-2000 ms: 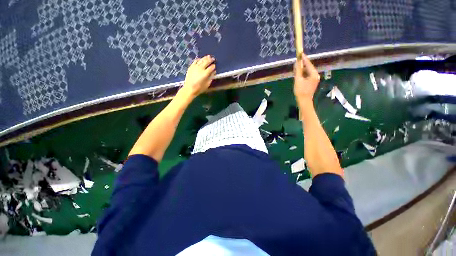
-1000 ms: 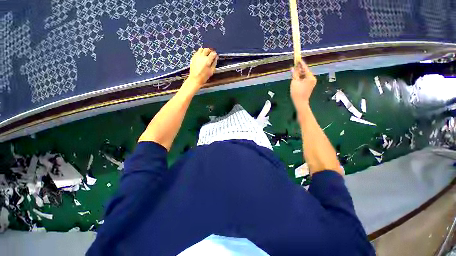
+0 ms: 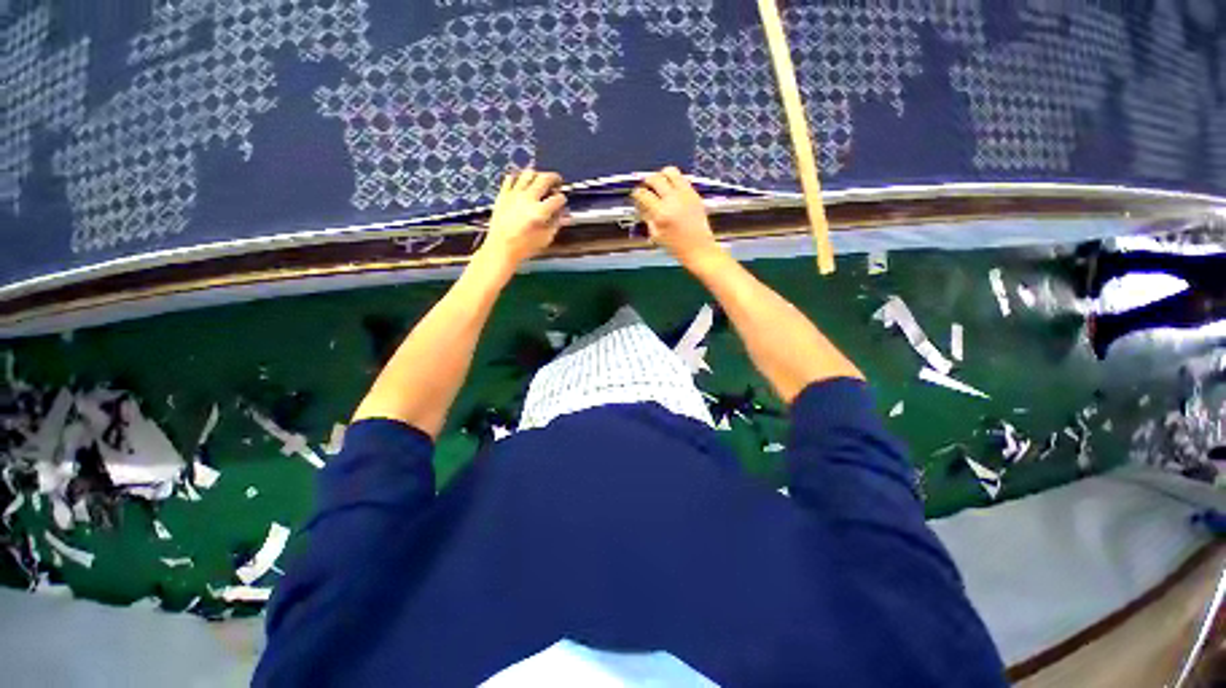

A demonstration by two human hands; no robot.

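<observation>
The navy fabric lay (image 3: 612, 101) with pale geometric patches covers the table. My left hand (image 3: 527, 215) and my right hand (image 3: 675, 215) both pinch its whitish edge (image 3: 612, 180) at the near side. Between my hands the edge is lifted a little, with a dark gap under it. The wooden rule (image 3: 796, 128) lies on the fabric to the right of my right hand, touched by neither hand. Its near end sticks out past the table edge.
The table's brown edge (image 3: 323, 258) runs across in front of me. Green floor (image 3: 444, 323) with scattered white scraps (image 3: 114, 444) lies below. A dark and white object, blurred, is at the right. Another grey-white surface (image 3: 1076, 558) is at the lower right.
My right hand has let go of the rule and moved left to the fabric edge. The rule now lies slanted on the fabric. My left hand stays at the edge.
</observation>
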